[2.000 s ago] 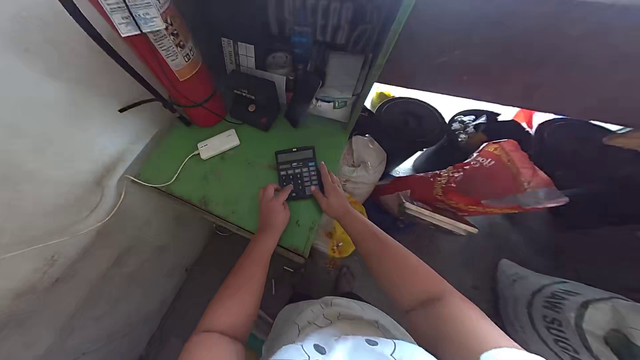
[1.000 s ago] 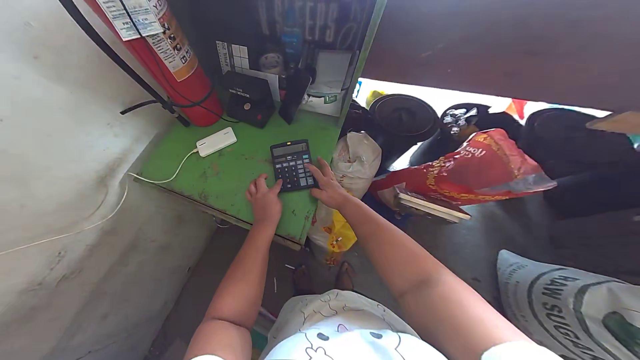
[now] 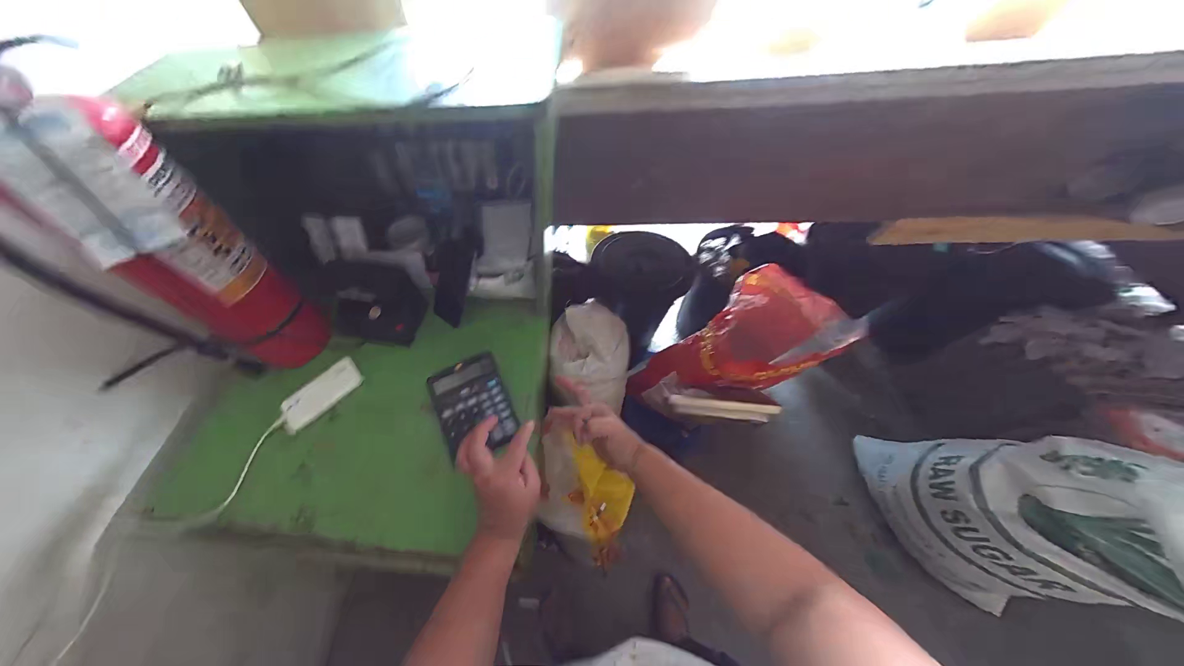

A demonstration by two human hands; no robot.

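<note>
A black desktop calculator (image 3: 472,400) lies tilted on the green tabletop (image 3: 370,472). My left hand (image 3: 504,476) is at its lower edge, thumb and forefinger spread over or on the lower keys; whether the fingertips press them cannot be told. My right hand (image 3: 597,427) is off the table's right edge, fingers partly spread and blurred, with nothing seen in it. It is in front of a pale sack (image 3: 590,351) and above a yellow plastic bag (image 3: 606,490). A white power bank or adapter (image 3: 322,395) with a white cable lies left of the calculator.
A red fire extinguisher (image 3: 231,296) leans at the left wall. A black box (image 3: 379,301) stands at the back of the table. Right of the table are a red plastic bag (image 3: 772,324), dark round containers (image 3: 643,264) and a printed sugar sack (image 3: 999,518) on the floor.
My right hand has left the calculator and moved right, past the table edge. My left hand stays at the calculator, which now lies more tilted. The view has swung upward and right.
</note>
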